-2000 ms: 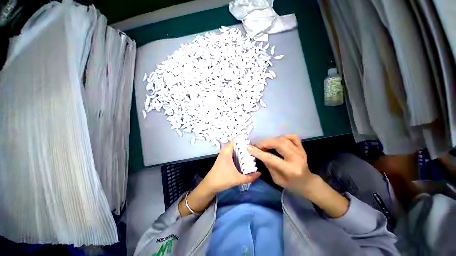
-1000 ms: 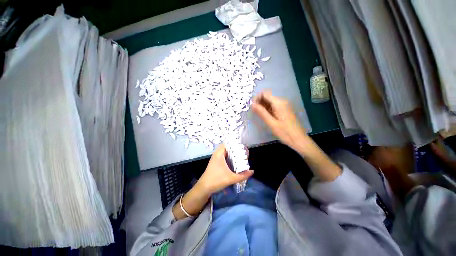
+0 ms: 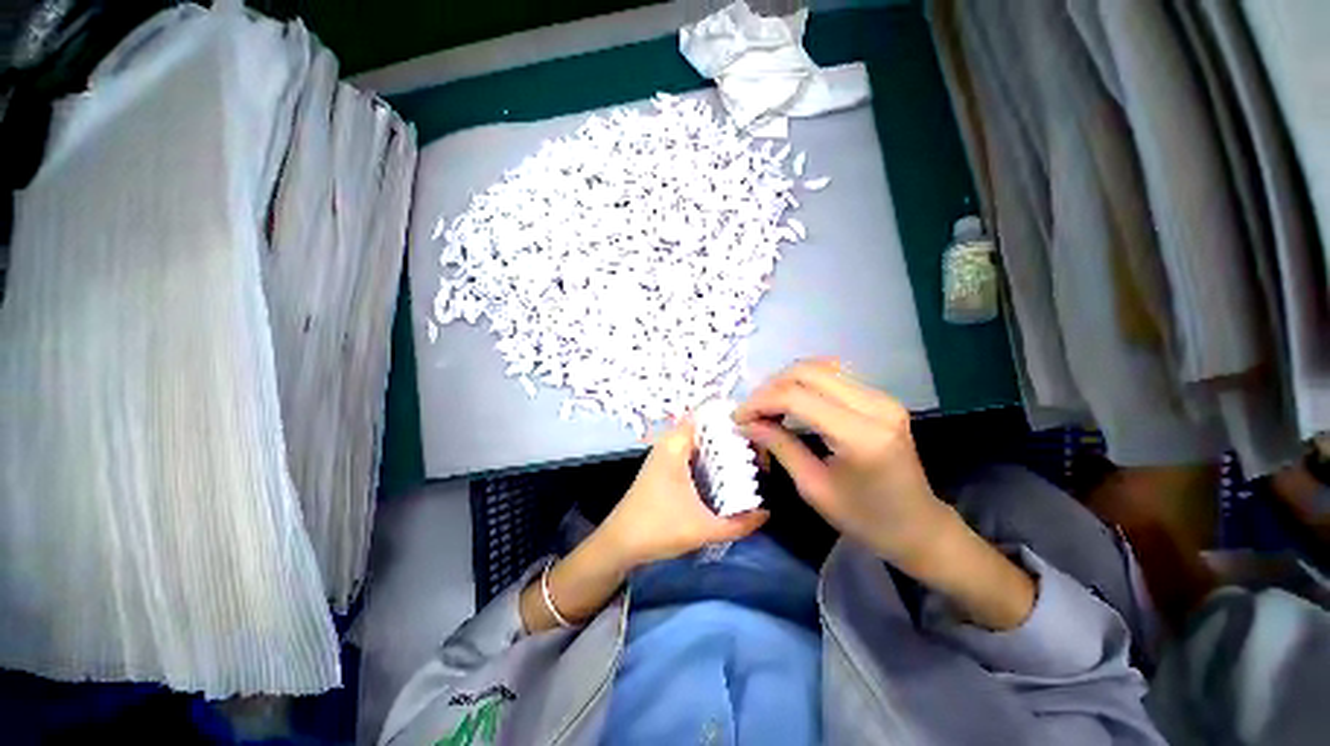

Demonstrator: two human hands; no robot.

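A white strip bundle [image 3: 726, 461] with a ridged edge stands over my lap at the board's front edge. My left hand [image 3: 664, 503] is closed around it, thumb at its lower end. My right hand [image 3: 843, 445] is at the bundle's upper right side, with thumb and forefinger pinched together at its edge. Whether a tab is between these fingertips is too small to tell. Small white tabs [image 3: 613, 262] lie heaped on the light-grey board [image 3: 853, 321], reaching down to the bundle's top.
Stacks of ridged white sheets [image 3: 146, 379] stand at the left, more sheets [image 3: 1152, 204] at the right. A small bottle [image 3: 969, 274] stands on the green mat [image 3: 912, 161]. A crumpled white wad [image 3: 751, 61] lies at the board's upper right. Part of a person shows at lower right.
My right hand moved from the heap's right side back down to the bundle, where it also was two seconds ago. My left hand still holds the bundle. The view shifted slightly.
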